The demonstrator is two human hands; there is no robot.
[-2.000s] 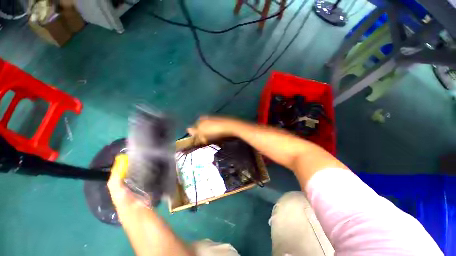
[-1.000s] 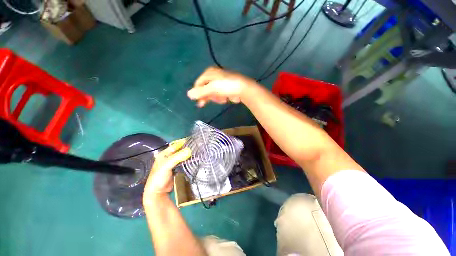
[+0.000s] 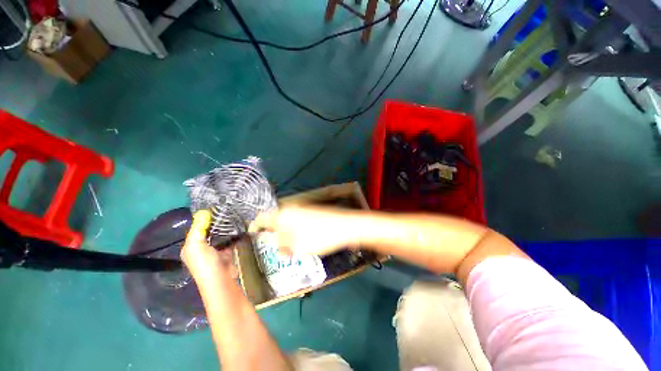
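My left hand (image 3: 203,248), with a yellow finger cot, holds a small fan unit (image 3: 233,194) with a ringed wire guard above the left edge of an open cardboard carton (image 3: 251,272). My right hand (image 3: 288,226) is blurred, with its fingers at the lower right edge of the fan unit; whether it grips it I cannot tell. In the carton lie a white plastic bag (image 3: 296,274) with green print and dark parts, partly hidden by my right forearm.
A red crate (image 3: 427,114) with dark corded parts stands right of the carton. A round dark pedestal base (image 3: 156,304) and a red stool (image 3: 54,153) are at left. Black cables (image 3: 290,99) cross the floor. A blue bin (image 3: 601,279) is at right.
The fan unit has moved left and slightly up from over the carton, still in my left hand. My right hand has come down from above the carton to the fan unit's edge.
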